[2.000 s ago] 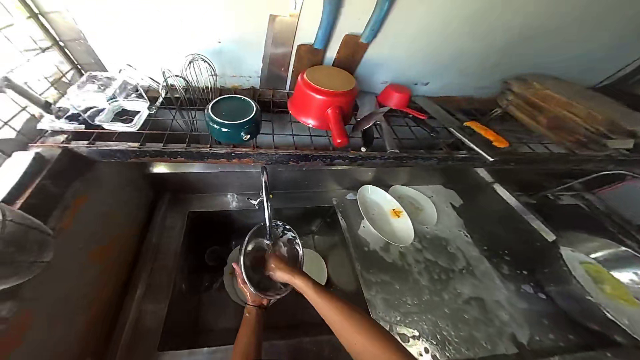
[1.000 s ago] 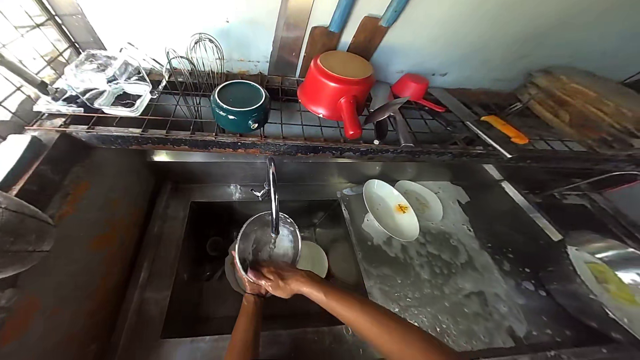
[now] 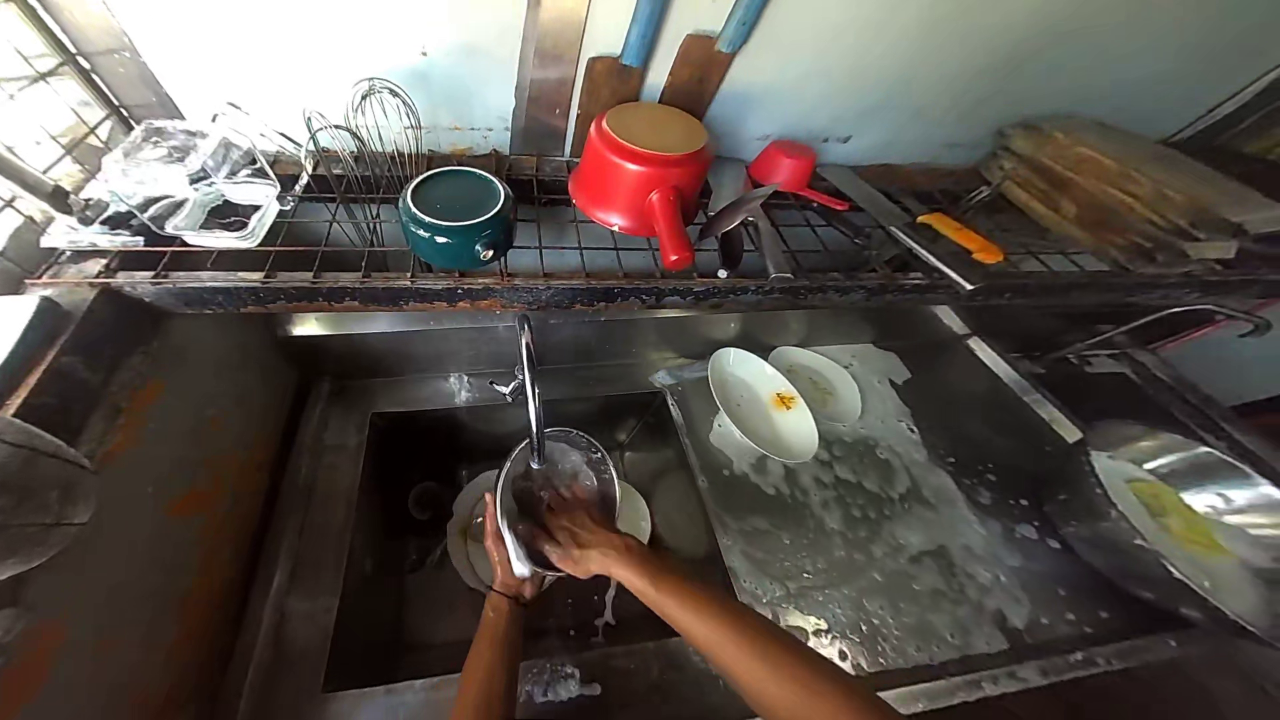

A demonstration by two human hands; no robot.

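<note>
A round bowl (image 3: 590, 462) with a shiny rim is under the curved metal faucet (image 3: 530, 390), tilted, with foamy water in it. My left hand (image 3: 508, 550) grips its lower left side from outside. Inside the bowl, at its lower part, lies my right hand (image 3: 577, 535); its fingertips are blurred in the water, and whether they hold anything is hidden. Pale plates (image 3: 634, 512) rest in the sink (image 3: 400, 600) below and beside the bowl. White foam runs over the near rim.
Two oval white dishes (image 3: 765, 405) lie on the wet, soapy steel drainboard (image 3: 870, 560). A metal basin (image 3: 1220, 480) with a food-stained plate is at right. The wire rack (image 3: 330, 262) above holds a red pot (image 3: 640, 170), a green pot (image 3: 457, 217), whisks (image 3: 385, 125) and knives.
My right hand has gone from the bowl's near rim into the bowl since one second ago. The bowl remains under the faucet, held by my left hand.
</note>
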